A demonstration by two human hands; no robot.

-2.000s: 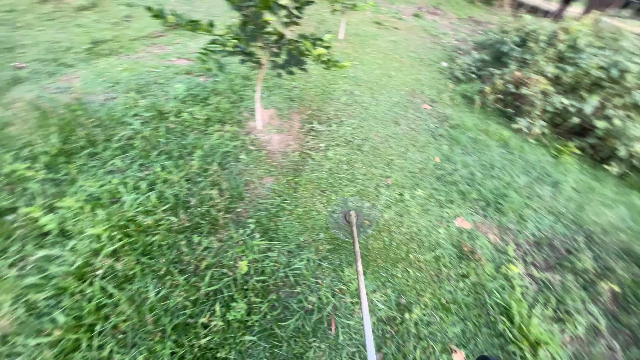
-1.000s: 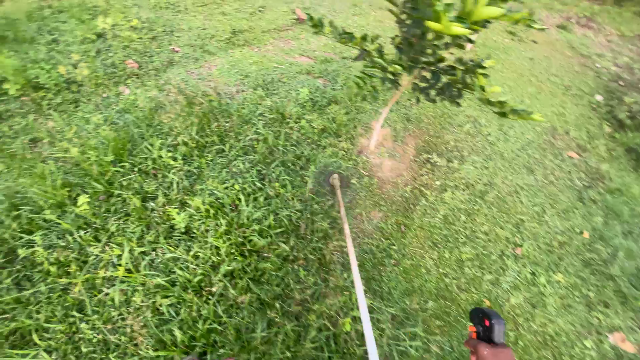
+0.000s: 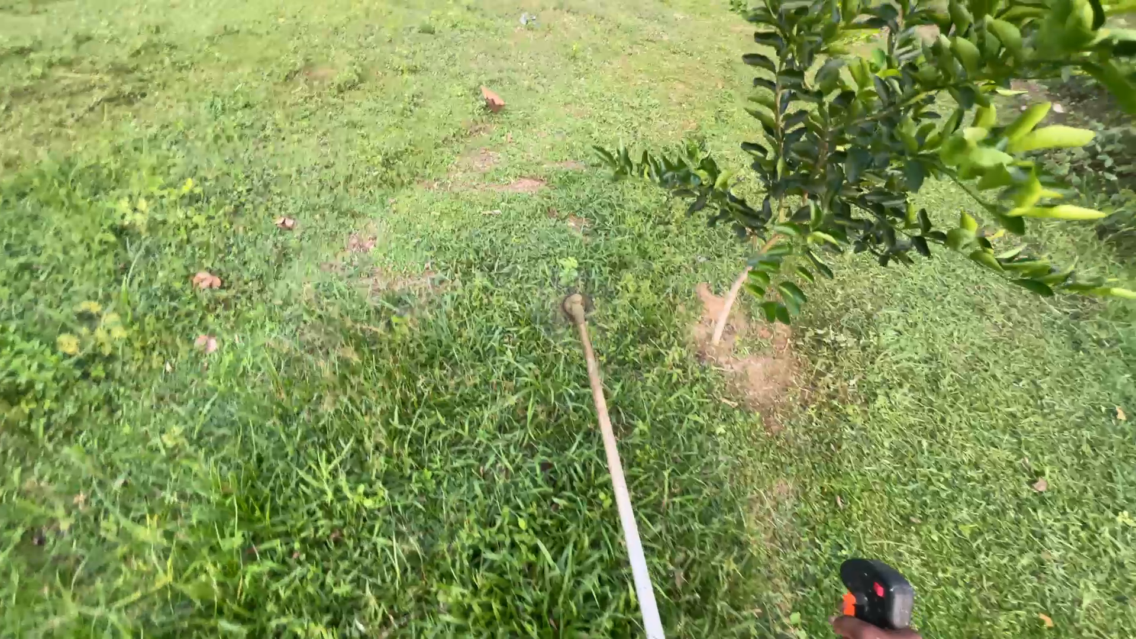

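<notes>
My right hand (image 3: 874, 629) shows only in part at the bottom edge, right of the middle. It is closed around the black control handle (image 3: 879, 593) of a brush cutter, which has orange and red parts. The brush cutter's long pale shaft (image 3: 621, 493) runs up from the bottom edge to its dirty cutting head (image 3: 575, 307), low over the grass at the centre. Around the head is a faint blur; the cutter itself cannot be made out. My left hand is out of view.
A young leafy tree (image 3: 825, 151) leans in from the upper right; its thin trunk (image 3: 729, 306) rises from bare soil (image 3: 763, 377) right of the cutting head. Taller grass (image 3: 355, 515) grows at the lower left. Dry leaves (image 3: 206, 280) lie at the left, and a brown piece (image 3: 493, 98) lies farther off.
The view has swung left. The cutting head, left of the path beside the bush two seconds ago, is now in the grass left of the trunk. My right hand on the handle has come into view.
</notes>
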